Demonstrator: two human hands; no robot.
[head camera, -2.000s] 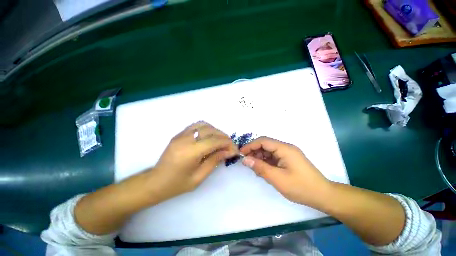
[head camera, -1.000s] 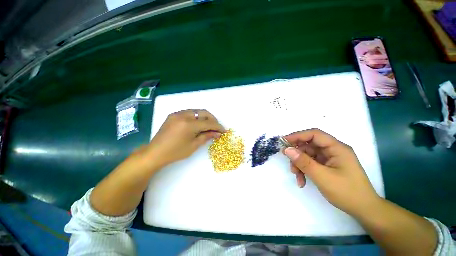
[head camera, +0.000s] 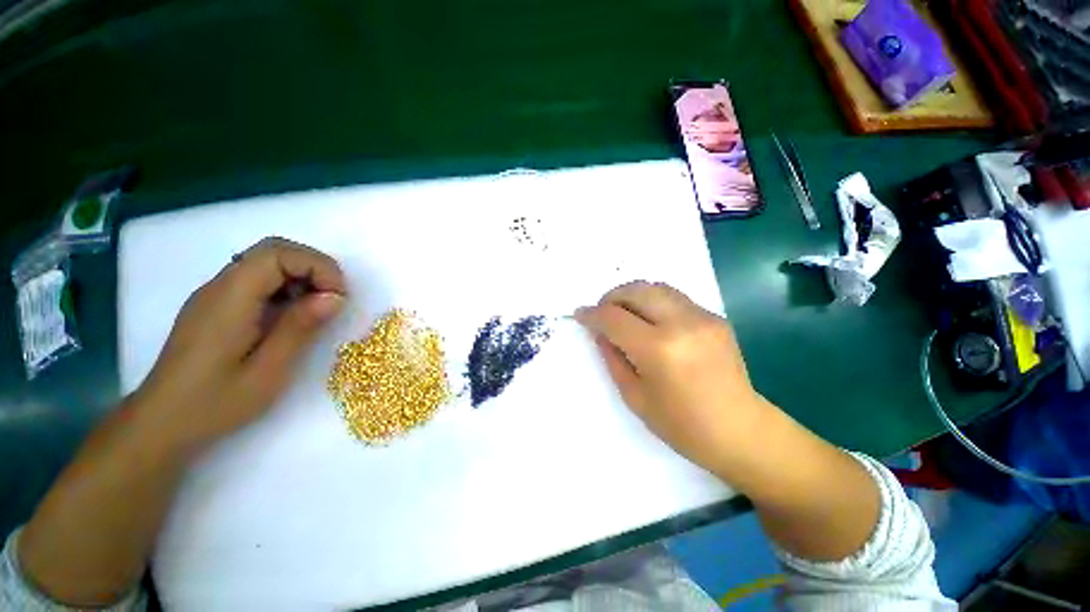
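Observation:
A round pile of gold-coloured small parts (head camera: 389, 378) lies on the white board (head camera: 478, 502). A smaller pile of dark small parts (head camera: 502, 355) lies to its right. My left hand (head camera: 245, 329) is above the board, left of the gold pile, thumb and forefinger pinched together; anything between them is too small to tell. My right hand (head camera: 681, 371) is right of the dark pile, its fingertips closed on a fine metal hand tool (head camera: 567, 317), of which only a thin light tip shows, pointing towards the dark pile. A few small loose pieces (head camera: 526, 231) lie near the board's top edge.
A lit smartphone (head camera: 717, 150), spare tweezers (head camera: 796, 182) and crumpled white paper (head camera: 863, 239) lie right of the board. A purple packet (head camera: 899, 50) sits on a brown tray (head camera: 849, 102). A black device (head camera: 956, 323) is at far right; zip bags (head camera: 46, 313) are at far left.
The view has turned to the right. My hands were together over the piles, then parted. My left fingertips have since moved off the gold pile's edge; my right fingertips have drawn slightly away from the dark pile.

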